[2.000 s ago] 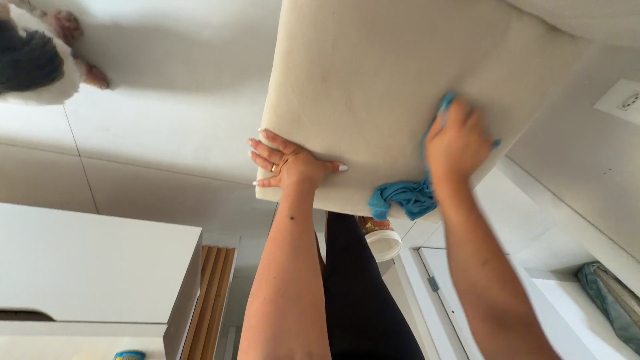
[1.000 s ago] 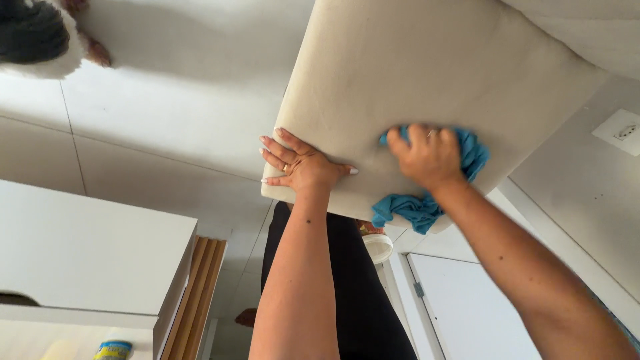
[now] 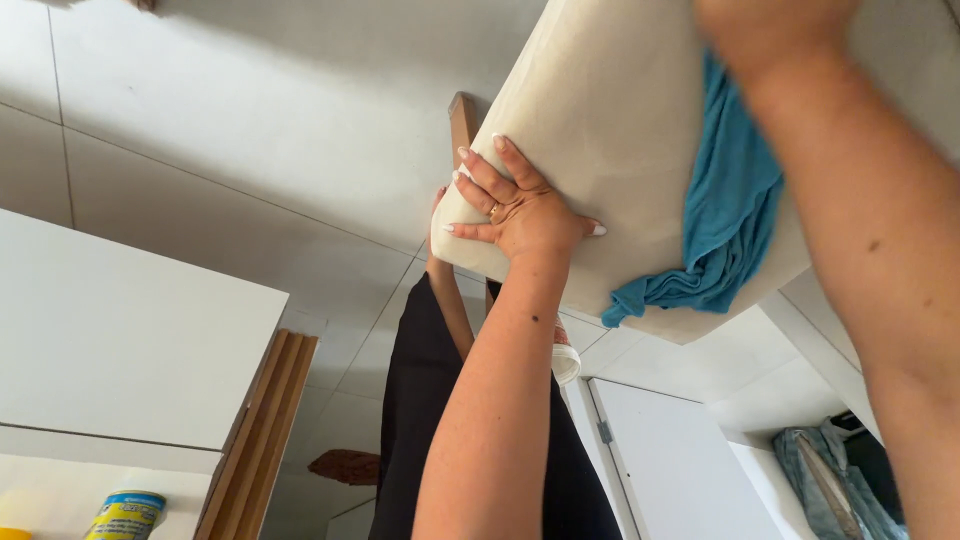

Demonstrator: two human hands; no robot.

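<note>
A beige upholstered seat (image 3: 622,135) spans the upper middle. On its near left corner my left hand (image 3: 536,214) lies flat, fingers spread, with a ring on one finger and nothing held. My right hand (image 3: 780,22), blurred and partly cut off by the top edge, is over the seat's far right part. A crumpled blue cloth (image 3: 727,202) trails from beneath it toward the near edge of the seat. The fingers of that hand are hidden. A wooden leg (image 3: 463,124) shows beside the seat's left edge.
At left stands a white cabinet (image 3: 127,322) with wooden slats (image 3: 262,435) and a yellow-blue can (image 3: 127,516). Below the seat are a white-rimmed container (image 3: 566,364) and a brown object (image 3: 345,466) on the tiled floor. A white door (image 3: 675,465) and greenish fabric (image 3: 817,480) are lower right.
My right hand has moved up and away across the seat, and the blue cloth is now stretched out behind it. My left hand stays on the seat's corner. The person at upper left is mostly out of view.
</note>
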